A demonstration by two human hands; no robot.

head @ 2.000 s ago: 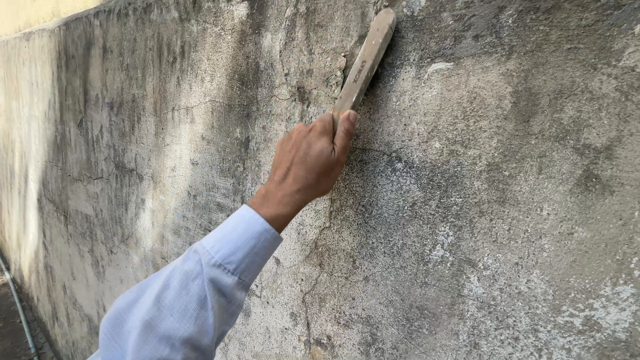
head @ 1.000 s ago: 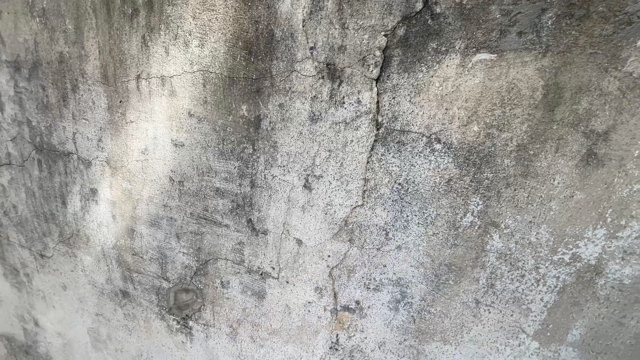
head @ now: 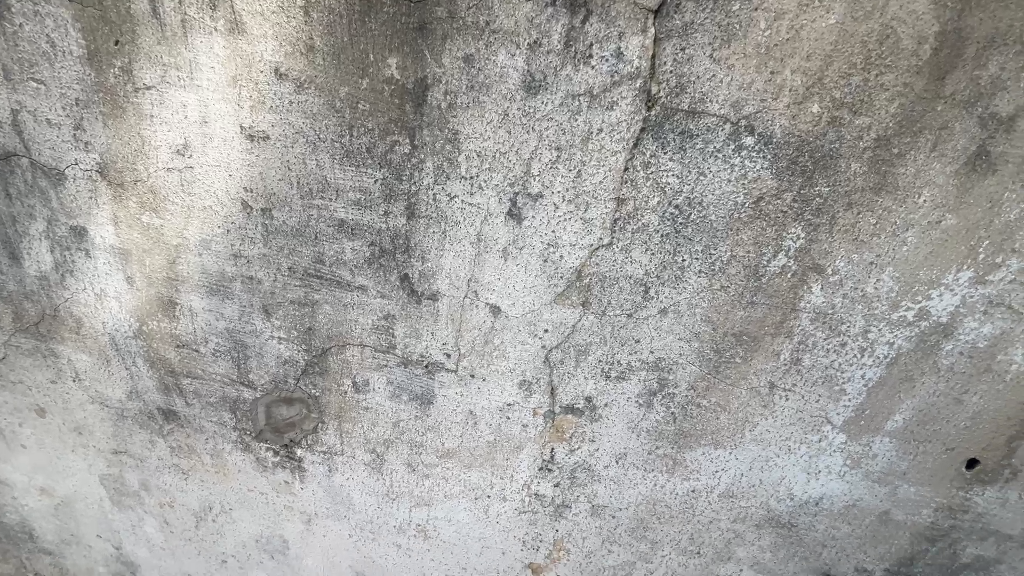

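Note:
Neither my left hand nor my right hand shows in the head view now, and no tool is seen. A weathered plaster wall fills the whole view, stained grey, white and brown. From the top right of centre, a long crack runs down and bends left towards the lower middle. At its lower part is a small patch of exposed tan material. A round, smooth grey patch sits on the wall at the lower left.
Thinner cracks branch across the wall, one a dark crack at the left edge. A small dark hole is at the lower right. Flaking pale paint marks the right side.
Two seconds ago a hand in a light blue sleeve held a long, flat-handled tool against the wall; hand and tool have left the view. The view has shifted lower.

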